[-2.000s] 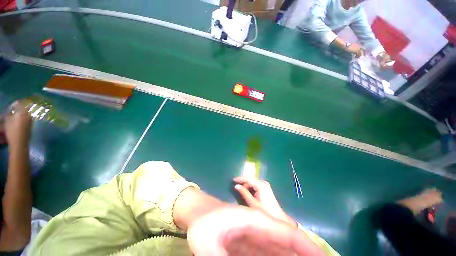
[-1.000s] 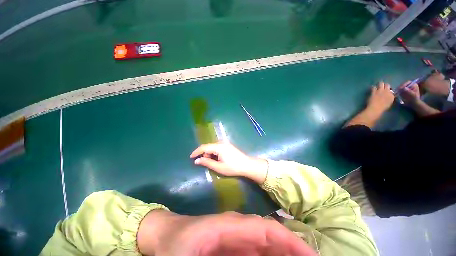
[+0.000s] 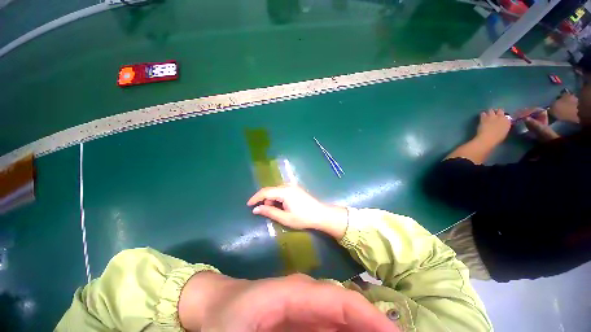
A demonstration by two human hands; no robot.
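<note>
A yellow-green tape strip (image 3: 299, 251) lies flat on the green bench in front of me, with clear shiny film (image 3: 287, 170) along part of it. My right hand (image 3: 288, 206) rests across the strip, thumb and forefinger slightly apart, with nothing visible between them. My left hand (image 3: 285, 305) is large and close to the camera at the bottom. Its fingers are cut off or blurred, so its grip cannot be told. Thin silver-blue tweezers (image 3: 329, 157) lie on the bench beyond my right hand, to the right of the strip.
A red unit (image 3: 148, 73) lies on the green belt beyond the pale rail (image 3: 240, 98). An amber film stack (image 3: 17, 183) is at the left edge. A person in a dark top (image 3: 512, 201) sits at the right, hands on the bench. A white line (image 3: 82, 207) crosses the bench.
The view has turned right and down since the earliest frame. The red unit has moved left along the belt. My hands have barely moved over the last second.
</note>
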